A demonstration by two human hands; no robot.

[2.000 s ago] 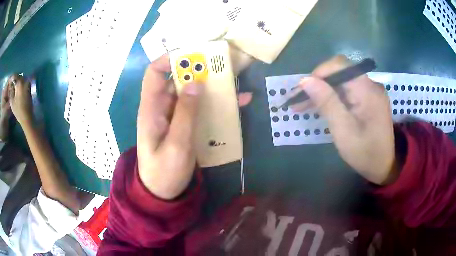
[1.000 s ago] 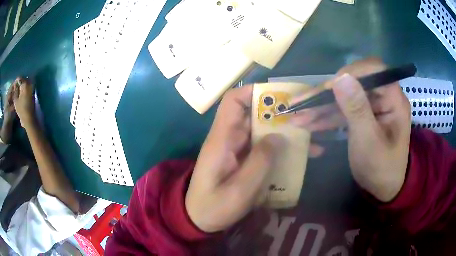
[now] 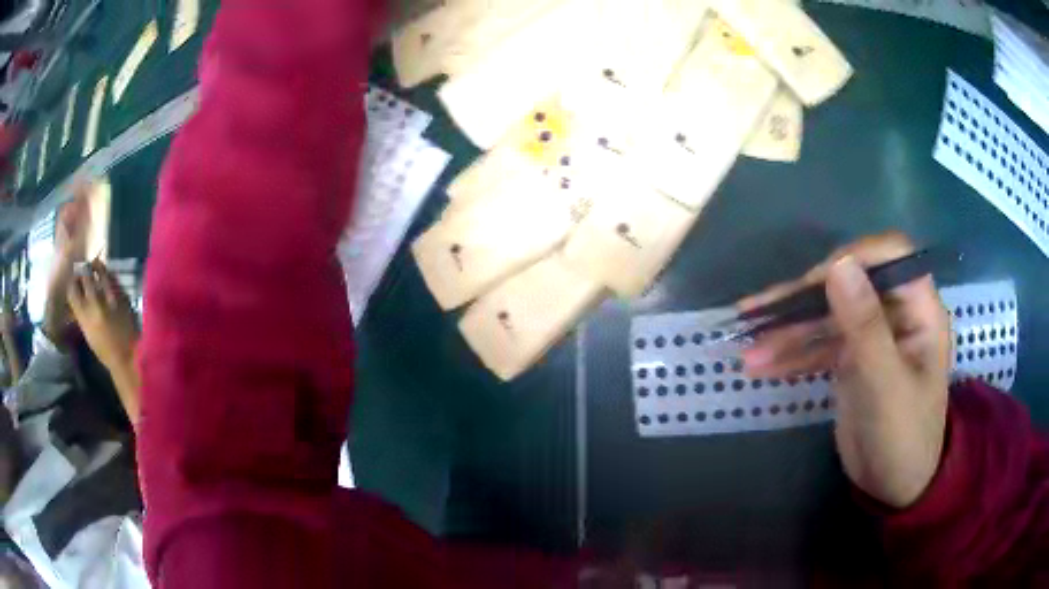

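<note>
My right hand [image 3: 886, 368] holds the dark tweezers [image 3: 822, 301] over the lens sheet [image 3: 736, 397], a white strip with rows of black dots. The tweezers' tip is above the sheet's upper left part; whether it holds a dot cannot be told. My left arm reaches up the left side in its dark red sleeve, and my left hand is cut off by the top edge. A stack of cream back covers [image 3: 564, 230] lies beyond, overlapping, some with yellow camera areas.
Other dotted sheets [image 3: 385, 190] lie partly hidden behind my left sleeve. More dotted sheets [image 3: 1001, 155] are at the upper right. Another person's hands [image 3: 98, 299] are at the far left, with cream pieces on the surface beyond. A thin pale line crosses the green surface.
My left hand has moved from the centre up out of view, and the cover it held no longer shows there. My right hand with the tweezers has moved from the cover back over the lens sheet.
</note>
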